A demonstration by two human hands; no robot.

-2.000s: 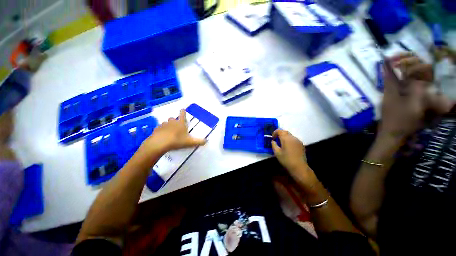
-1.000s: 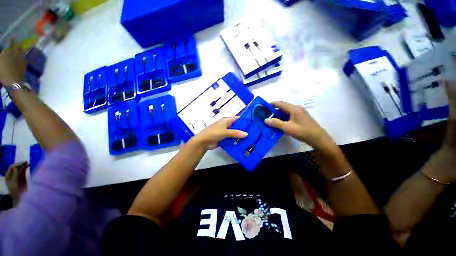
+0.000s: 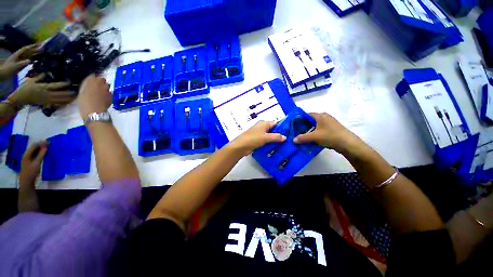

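A blue inner tray (image 3: 284, 154) is held in both hands near the table's front edge, tilted, with its two plugs toward me and a black cable coil (image 3: 300, 126) in the recess at the far end. My left hand (image 3: 258, 137) holds its left side, thumb on top. My right hand (image 3: 327, 133) holds its right upper side, thumb by the coil. A retail box (image 3: 247, 112) with a white picture front lies flat just behind the tray, partly covered by it.
Several filled blue trays (image 3: 190, 74) lie in two rows at left. Closed boxes (image 3: 300, 54) are stacked behind. A large blue bin (image 3: 219, 19) stands at the back. Open boxes (image 3: 439, 114) lie at right. At left, a person in purple and other hands are near tangled cables (image 3: 75, 57).
The tray was on the table two seconds ago and is now held up in both hands. Since one second ago the grip is much the same; the view has shifted left, showing the cable heap.
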